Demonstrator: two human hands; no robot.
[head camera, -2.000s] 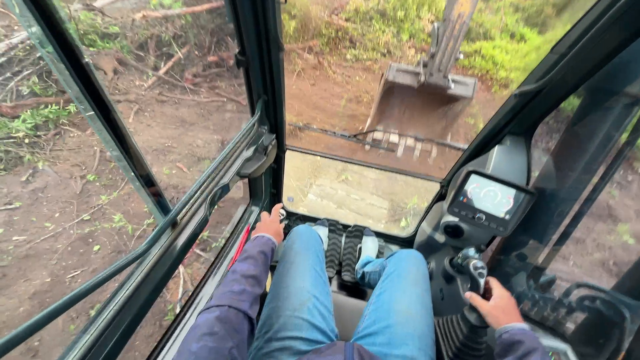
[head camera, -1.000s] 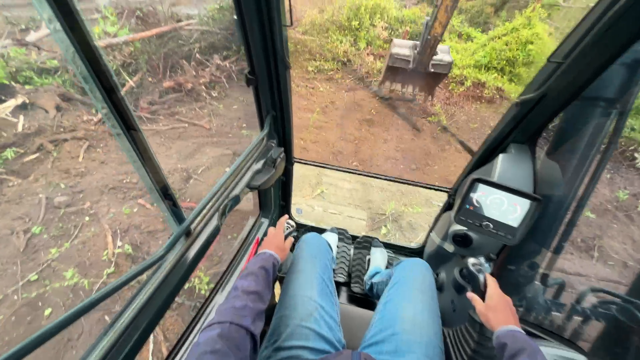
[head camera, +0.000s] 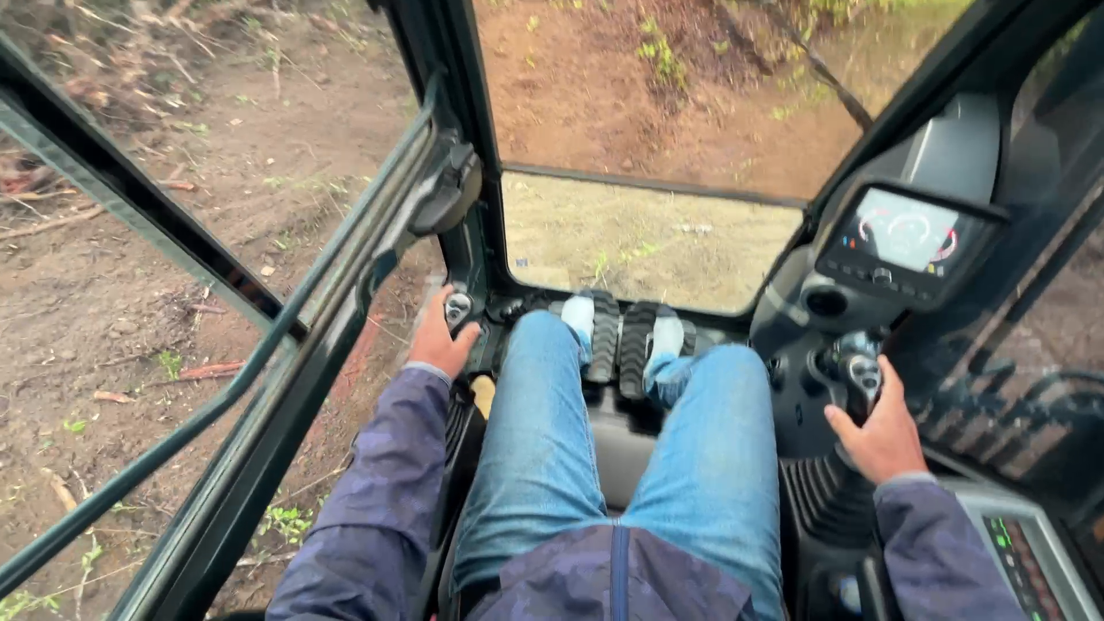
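Observation:
I sit in an excavator cab. My left hand (head camera: 442, 335) grips the left joystick (head camera: 458, 308), beside the cab's door post. On the right, my right hand (head camera: 881, 427) is closed around the right joystick (head camera: 862, 375), with the thumb on its near side. Both feet rest at the ribbed foot pedals (head camera: 636, 349) between the joysticks. A lit monitor (head camera: 907, 229) with gauges stands above the right joystick. The bucket and arm are out of view.
A side control panel (head camera: 1018, 552) lies by my right forearm. A handrail (head camera: 233, 388) runs along the left door frame. Bare soil with twigs and branches (head camera: 138, 43) lies outside on the left. Reddish soil (head camera: 586, 103) and low plants show through the windscreen.
The bucket, in front of the cab at first, moved farther out and is no longer in view. The view has tilted down. Both hands have stayed on the joysticks.

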